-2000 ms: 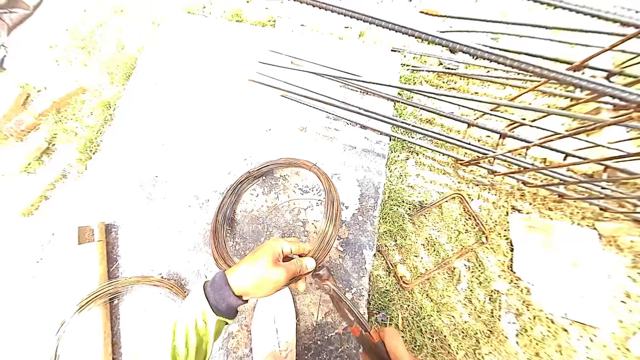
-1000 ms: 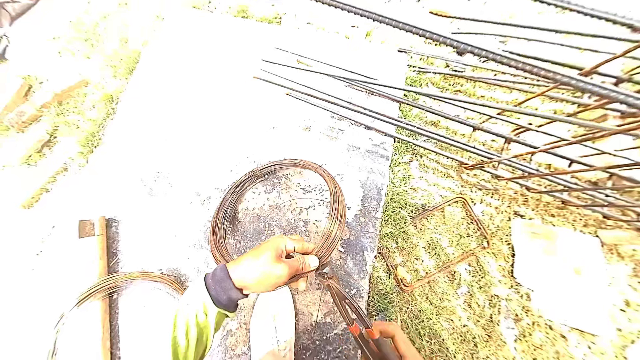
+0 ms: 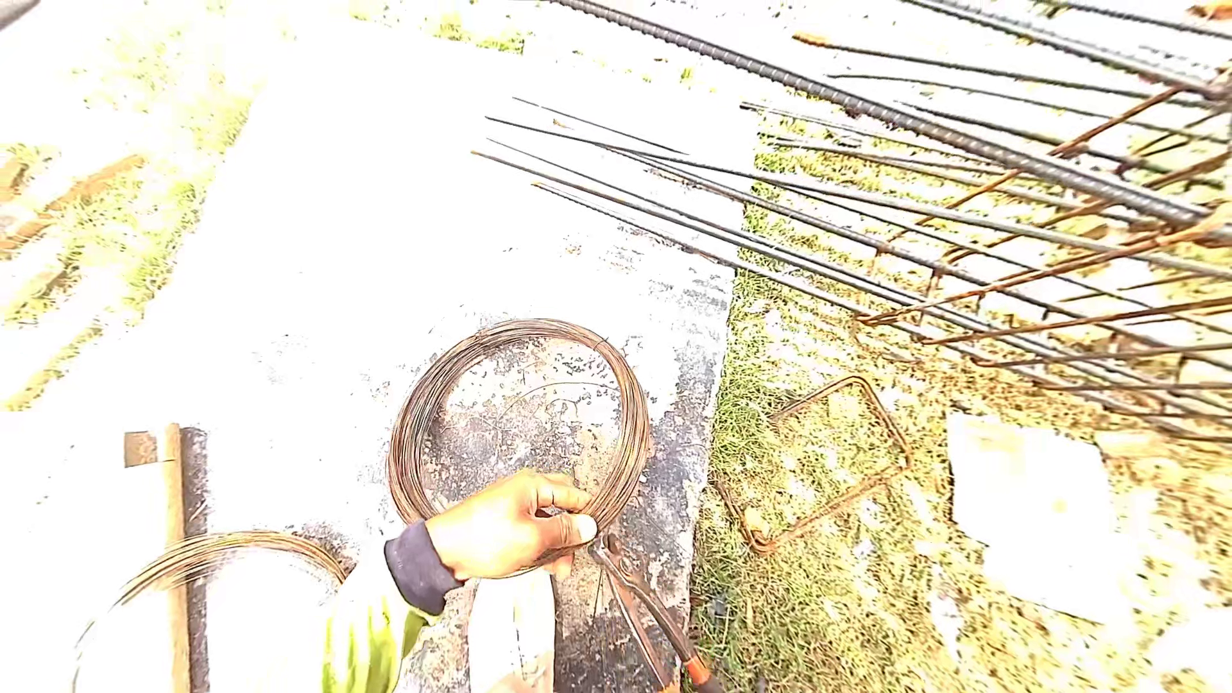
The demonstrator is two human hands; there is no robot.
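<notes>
My left hand (image 3: 515, 527), in a yellow-green sleeve with a dark cuff, grips the lower right side of a coil of thin rusty wire (image 3: 630, 438). The coil rests on a pale, worn slab. Just below my left fingertips are the jaws of long-handled pincers or nippers (image 3: 640, 597) with orange and dark grips. Their handles run down to the bottom edge. My right hand is out of the frame now, so its hold on the handles does not show.
A second wire coil (image 3: 231, 541) lies at lower left by a wooden-handled tool (image 3: 175, 558). Long steel rebars (image 3: 828, 91) and a rusty rebar cage (image 3: 1049, 274) reach in from the right. A bent rebar stirrup (image 3: 905, 448) and a pale slab piece (image 3: 1030, 510) lie on the grass. A shoe (image 3: 512, 630) stands below.
My right hand, seen on the pincers' handles before, has left the view at the bottom. The pincers' handles have spread a little since two seconds ago. My left hand stays on the coil.
</notes>
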